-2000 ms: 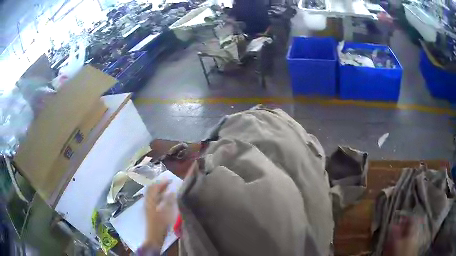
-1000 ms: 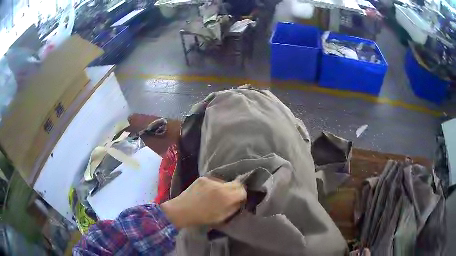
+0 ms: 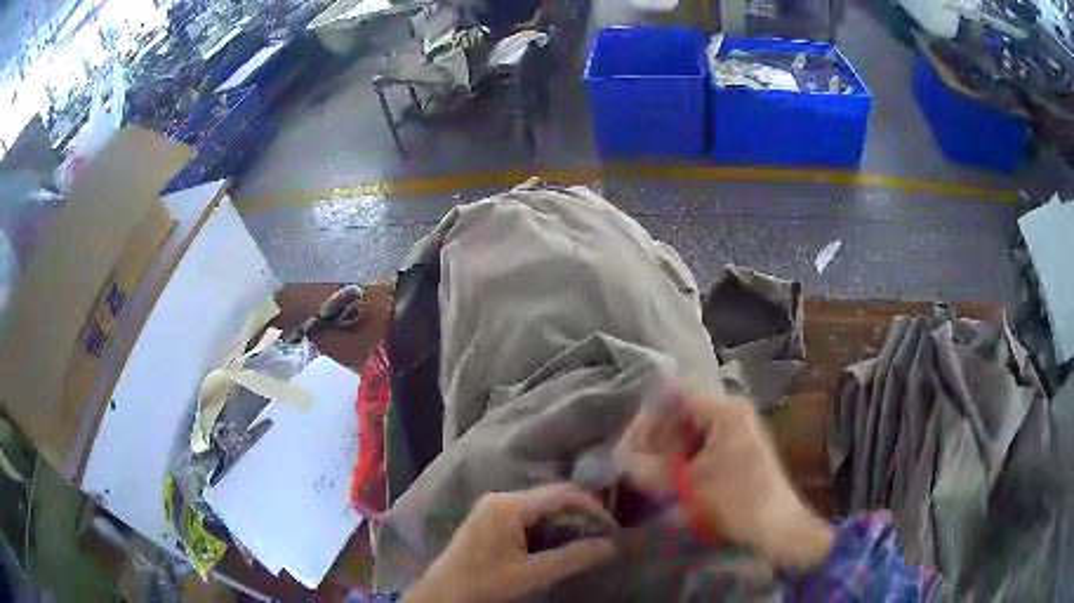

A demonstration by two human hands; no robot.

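Note:
A large heap of taupe cloth lies in front of me on the brown table. My left hand is at the bottom centre, fingers curled on a cloth edge of the heap. My right hand is just right of it, blurred, closed around red-handled scissors. The blades are too blurred to make out and seem to point at the cloth near my left fingers.
Folded taupe pieces stand at the right. Left of the heap are a red bag, white paper, cream strips, a dark coiled object and a cardboard box. Blue bins stand on the floor beyond.
My left hand has moved down to the bottom of the heap. My right hand, mostly out of view at the lower right before, has come to the cloth with the scissors. The view has shifted.

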